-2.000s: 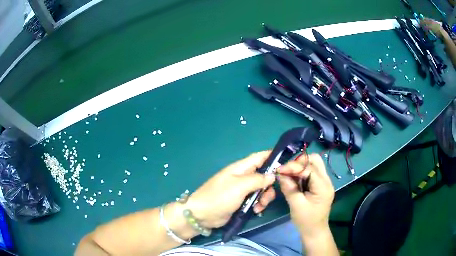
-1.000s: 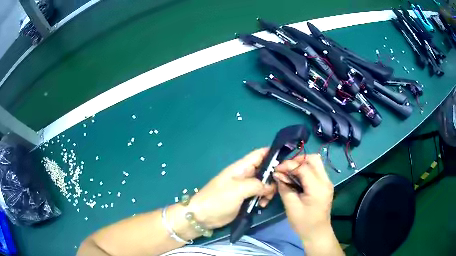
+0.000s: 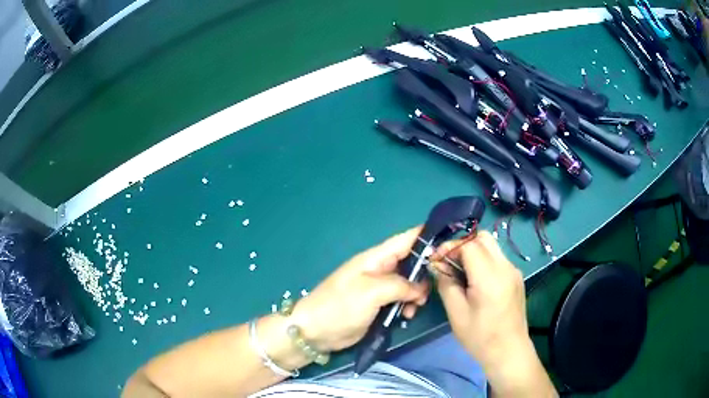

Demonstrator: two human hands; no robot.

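My left hand (image 3: 359, 291) holds a black curved housing (image 3: 453, 211) tilted, its bulbous end up and its tapered end near my lap. A silvery strip runs along its open side, and red wires come from the thick end. My right hand (image 3: 483, 291) is at the middle of the housing, its fingertips closed near the red wires and a small white piece. A slim dark tool, perhaps tweezers, shows between its fingers. The exact contact at the fingertips is too small to tell.
Similar black housings with red wires (image 3: 501, 124) are piled at right. Small white pieces (image 3: 85, 272) are heaped and scattered at left. A crinkled black plastic bag (image 3: 39, 288) lies at far left. A black stool (image 3: 598, 330) stands at lower right. More housings (image 3: 645, 58) lie at far upper right.
My right fingers have shifted slightly along the housing, and the dark tool has changed angle. The red wires now lie closer to the fingertips. My left hand still holds the same housing.
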